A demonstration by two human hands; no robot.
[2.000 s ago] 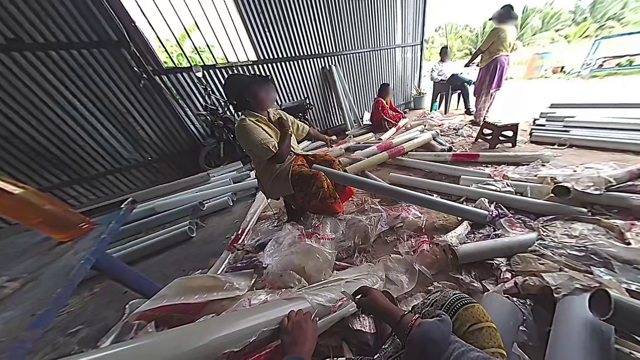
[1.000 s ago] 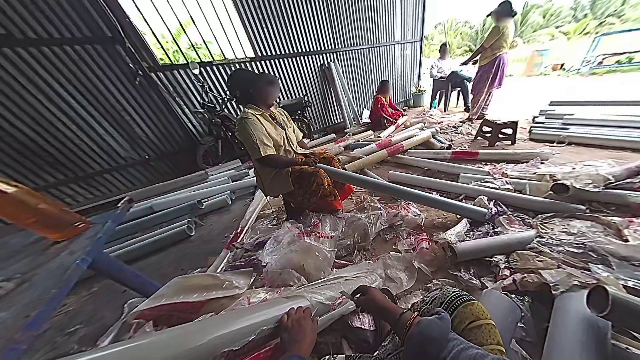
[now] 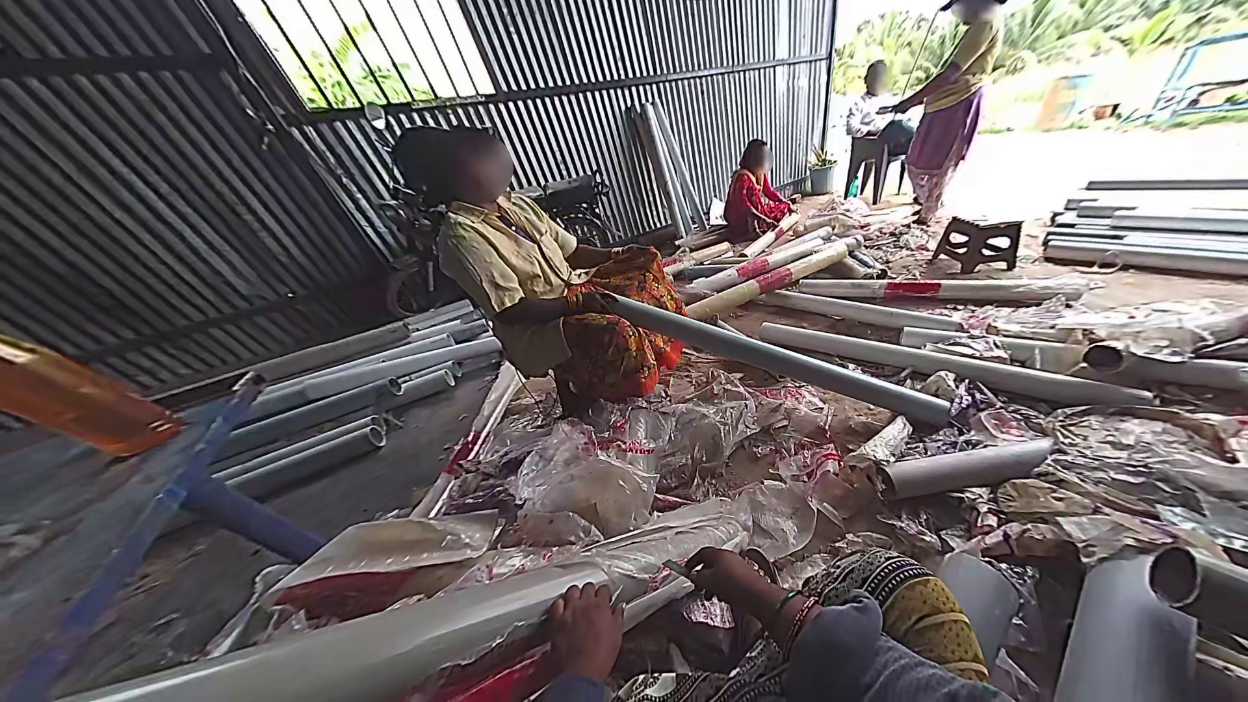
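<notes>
A long grey pipe [image 3: 419, 624], partly wrapped in clear plastic film [image 3: 663, 546], lies across the lower part of the view in front of me. My left hand [image 3: 585, 629] rests on the pipe's near side with its fingers over the surface. To its right, my right hand [image 3: 726, 577] is closed on a small thin object by the film near the pipe's far end; what kind of object it is cannot be made out. Bangles circle my right wrist. Red-marked wrapping shows beneath and behind the pipe.
A seated co-worker [image 3: 526, 263] holds a grey pipe [image 3: 780, 356] ahead. Loose plastic wrapping [image 3: 585, 478] and several pipes [image 3: 955, 363] cover the floor. A blue metal frame [image 3: 195, 487] stands at left, a low stool [image 3: 978, 244] at back right. Other people are farther off.
The seated co-worker's raised hand has come down to the lap, near the pipe. My hands stay in nearly the same places on the wrapped pipe.
</notes>
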